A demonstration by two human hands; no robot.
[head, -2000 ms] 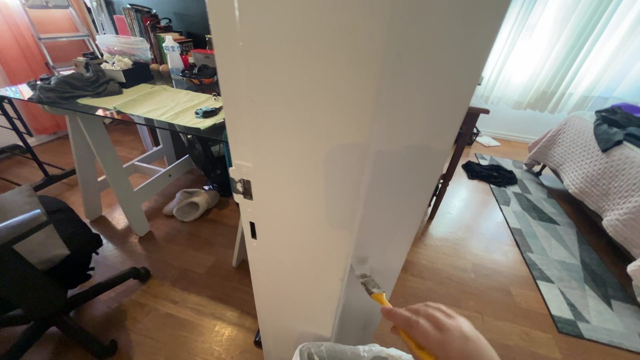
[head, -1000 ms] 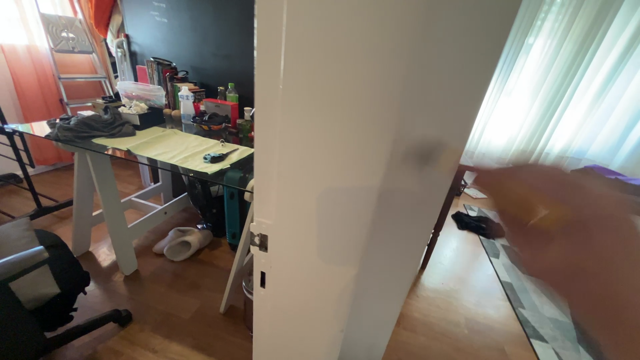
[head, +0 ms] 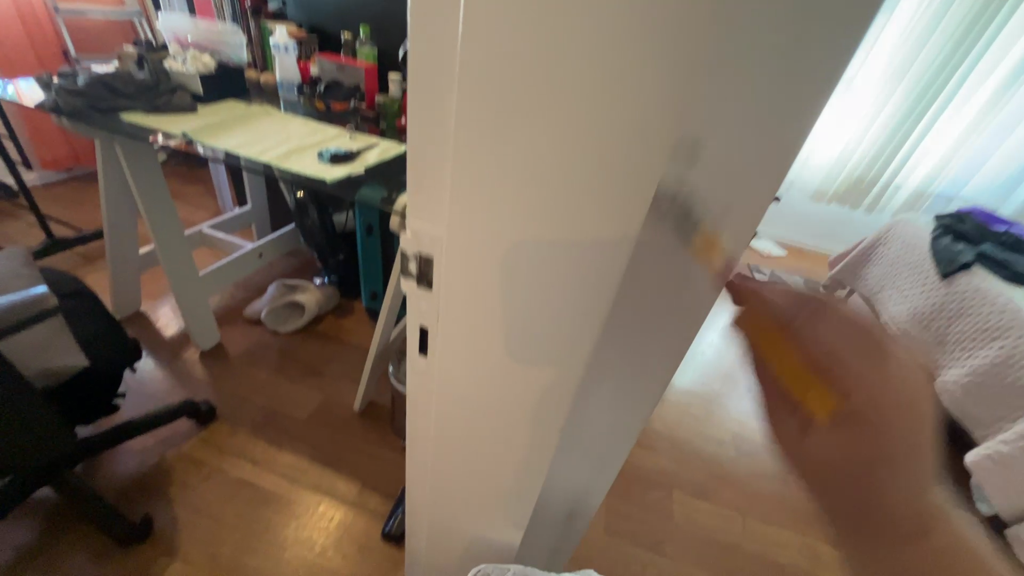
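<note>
My right hand point(head: 840, 392), blurred by motion, is closed around the yellow handle of a paintbrush point(head: 708, 244) at the right of the view. The brush's bristles are at the face of a white door point(head: 528, 176), near its right side. A greyer strip runs down the door below the bristles, and a faint rectangular patch shows to its left. A metal latch point(head: 418, 270) sits in the door's left edge. At the bottom edge, a bit of white plastic or cloth point(head: 532, 570) shows. My left hand is not in view.
Left of the door, a glass-topped trestle table point(head: 180, 280) bears yellow paper point(head: 264, 132), scissors point(head: 344, 154) and bottles. White slippers point(head: 292, 306) lie on the wooden floor beneath. A black office chair point(head: 72, 400) stands at left. A bed with a pink cover point(head: 912, 304) is at right.
My right hand and the brush have gone from low on the door to higher up its right side. The view has shifted closer to the door.
</note>
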